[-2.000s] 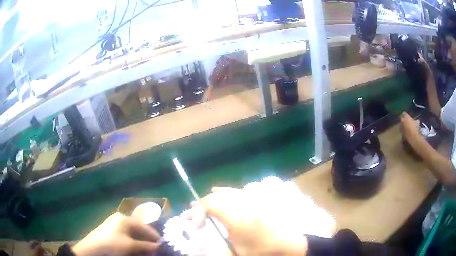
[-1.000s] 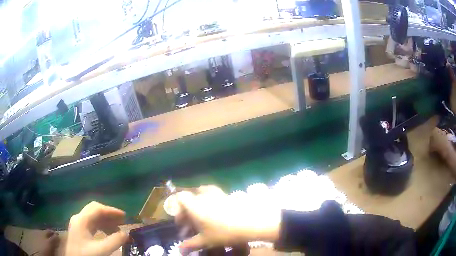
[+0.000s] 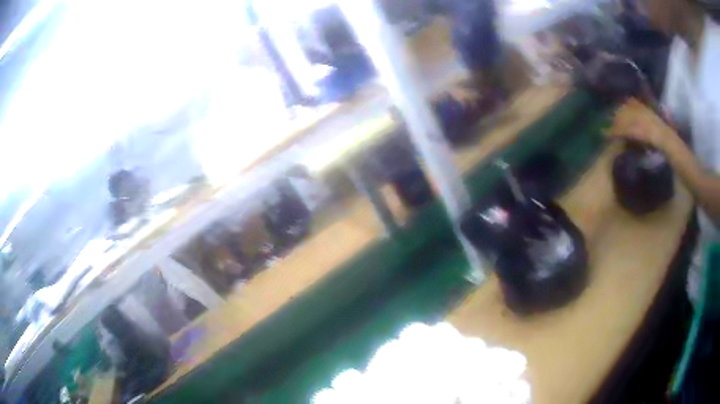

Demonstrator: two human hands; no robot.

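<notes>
The frame is blurred and tilted, and neither of my hands is in view. An overexposed white gear pile [image 3: 430, 369] with toothed edges lies at the bottom centre, cut off by the lower edge. A whole black unit [image 3: 541, 256] stands on the tan bench [image 3: 616, 288] to the right of the pile. A pale narrow strip [image 3: 511, 181] rises from its top. No brush or black housing shows near the gear pile.
The green conveyor belt [image 3: 339, 304] runs diagonally behind the pile. A pale metal post [image 3: 426, 134] stands beyond the unit. At right, another person's hand [image 3: 639, 125] is above a second black unit [image 3: 643, 177]. A green crate edge [image 3: 695, 331] shows at lower right.
The view has tilted and swung. Both my hands, the small cardboard box and the black housing have left the picture. The second black unit now shows more fully beside the other person.
</notes>
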